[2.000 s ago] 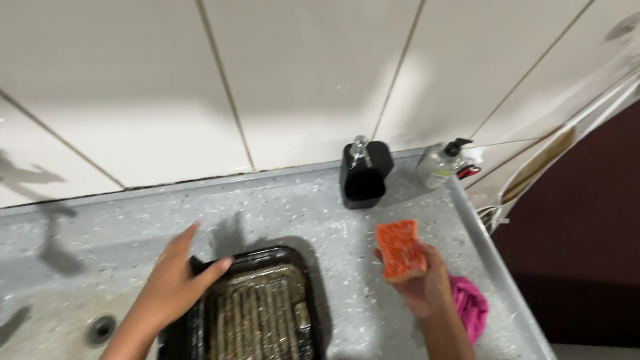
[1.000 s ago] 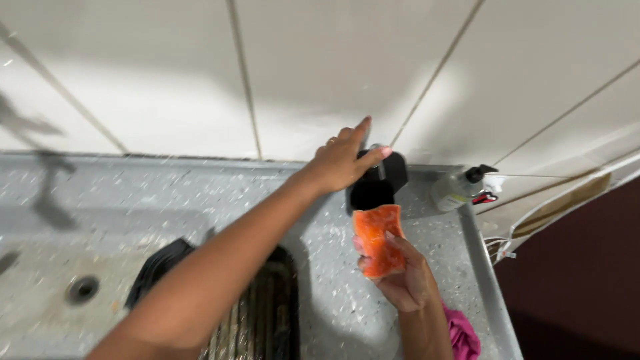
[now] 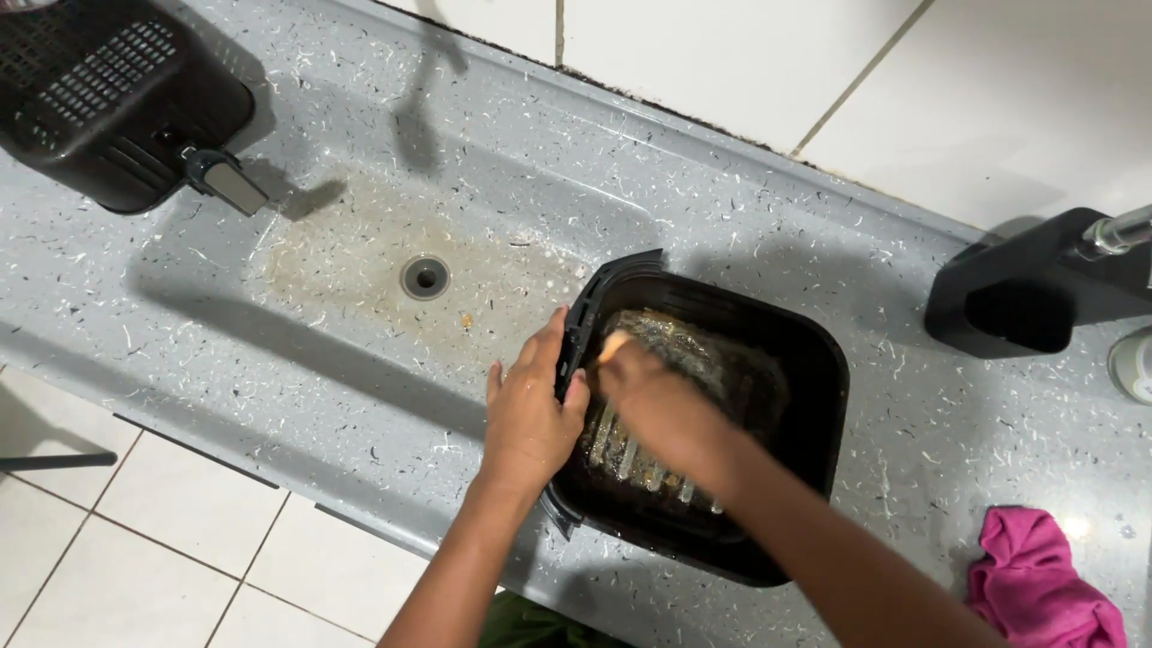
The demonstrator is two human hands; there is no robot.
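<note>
A black air fryer drawer [image 3: 823, 360] with a ribbed, greasy, wet bottom stands at the right edge of the sink. My left hand [image 3: 535, 405] grips its left rim, with the thumb inside the wall and the fingers along the outside. Inside the drawer, my right hand [image 3: 661, 396] is blurred and presses an orange sponge [image 3: 615, 346] against the upper left of the bottom. Only a small bit of the sponge shows past the fingers.
The grey speckled sink basin [image 3: 360, 351] has a drain [image 3: 425, 276]. A black perforated basket [image 3: 126, 99] with a handle stands upper left. At right are a black soap dispenser [image 3: 1008, 297], a partly visible bottle [image 3: 1132, 364] and a pink cloth [image 3: 1035, 576].
My left hand has gone from the soap dispenser to the drawer's rim. The right hand has brought the sponge from beside the dispenser down into the drawer. The view has swung left.
</note>
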